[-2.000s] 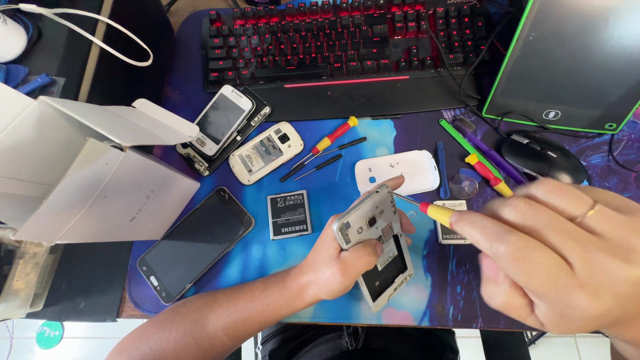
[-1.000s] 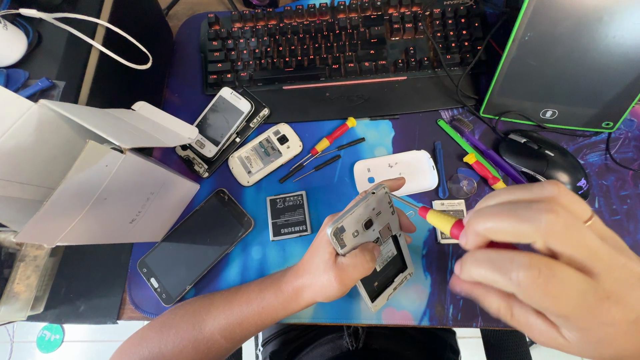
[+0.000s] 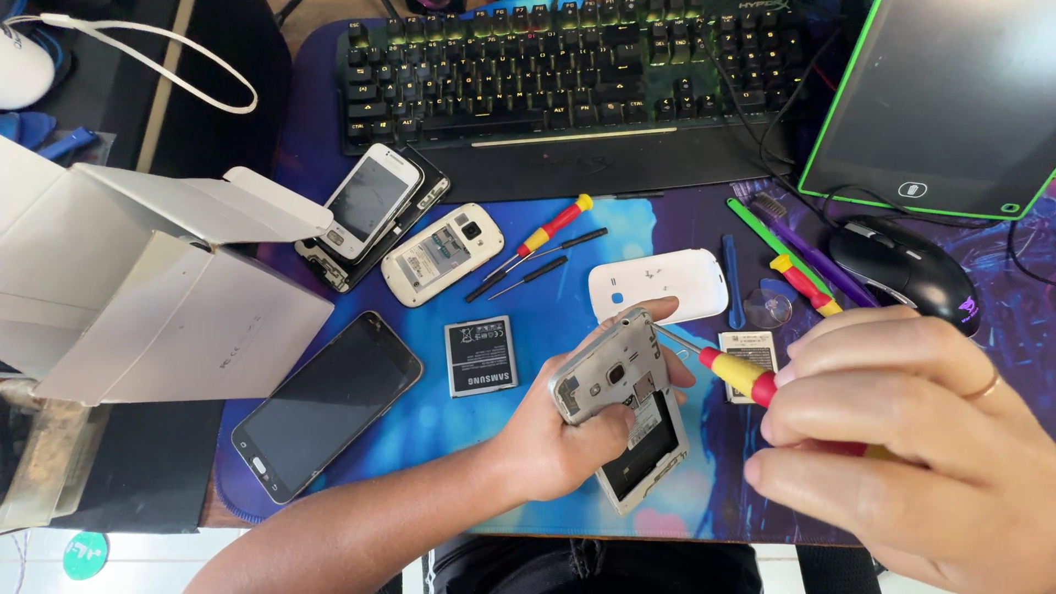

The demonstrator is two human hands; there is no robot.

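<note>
My left hand [image 3: 569, 421] grips a smartphone with its back cover off [image 3: 623, 388], tilted, its camera and empty battery bay facing up. My right hand [image 3: 899, 429] holds a red and yellow screwdriver [image 3: 742, 375]; its shaft points at the top corner of the phone's frame. Whether the tip sits in a screw cannot be told. A Samsung battery [image 3: 482, 356] lies left of the phone. Beyond it is a white phone back cover [image 3: 658, 285] with small screws on it. Another battery [image 3: 748, 363] lies partly behind the right hand's screwdriver.
A dark smartphone [image 3: 327, 407], an open white box [image 3: 190, 322], a coverless phone [image 3: 443, 254] and a white phone [image 3: 374, 202] are at left. Screwdrivers [image 3: 550, 228] lie mid-mat. A keyboard [image 3: 536, 74] stands behind; a mouse [image 3: 903, 268], purple brush [image 3: 813, 247] and green-edged tablet [image 3: 932, 99] are at right.
The right hand has shifted slightly with the screwdriver, whose tip stays near the phone's top corner. The left hand keeps its hold on the phone. The keyboard lights have turned from red to yellow-green.
</note>
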